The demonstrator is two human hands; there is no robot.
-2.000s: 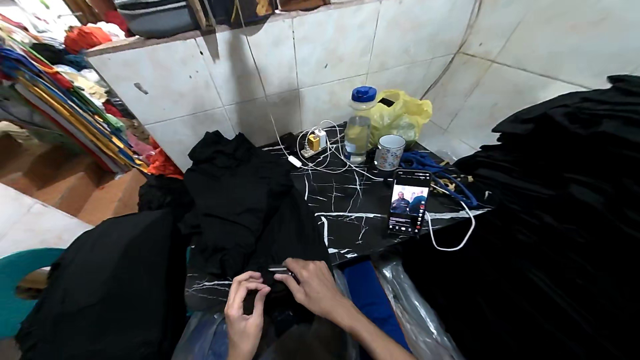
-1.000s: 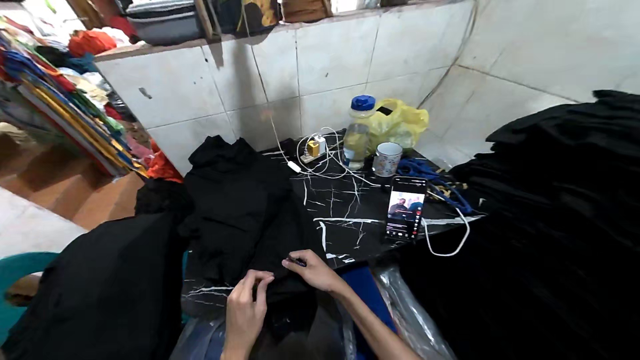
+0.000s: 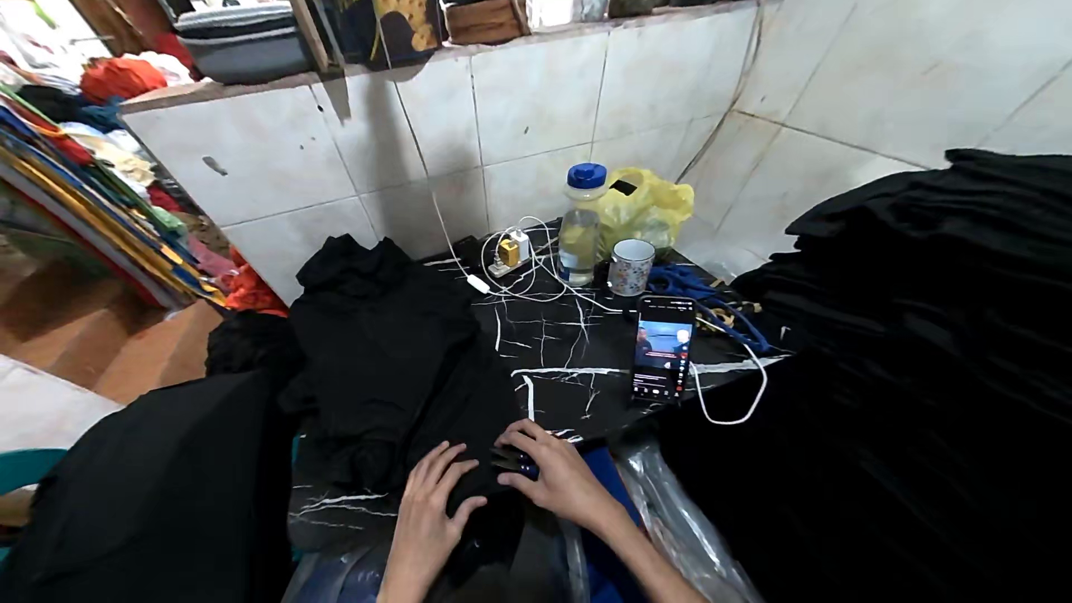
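Note:
A black cloth garment [image 3: 377, 335] lies across the black marble-patterned table [image 3: 553, 335], its lower end under my hands. My left hand [image 3: 435, 502] rests on the near edge of that cloth with its fingers apart. Just to the right, my right hand [image 3: 548, 469] is curled around small dark thread snips [image 3: 512, 462], whose tips point left toward the left hand. Part of the snips is hidden in the palm. Below the hands, dark cloth and clear plastic wrapping blend together at the table's front edge.
A phone [image 3: 664, 347] with a lit screen stands on the table before a mug [image 3: 631, 268], a blue-capped bottle [image 3: 579, 226] and a yellow plastic bag [image 3: 645, 209]. White cables and a charger [image 3: 508, 251] lie behind. Black cloth is piled at right [image 3: 921, 335] and left [image 3: 159, 486].
My left hand's fingers, pinched together earlier, have spread out on the cloth. The right hand stays close by with the snips. The picture on the phone screen is different.

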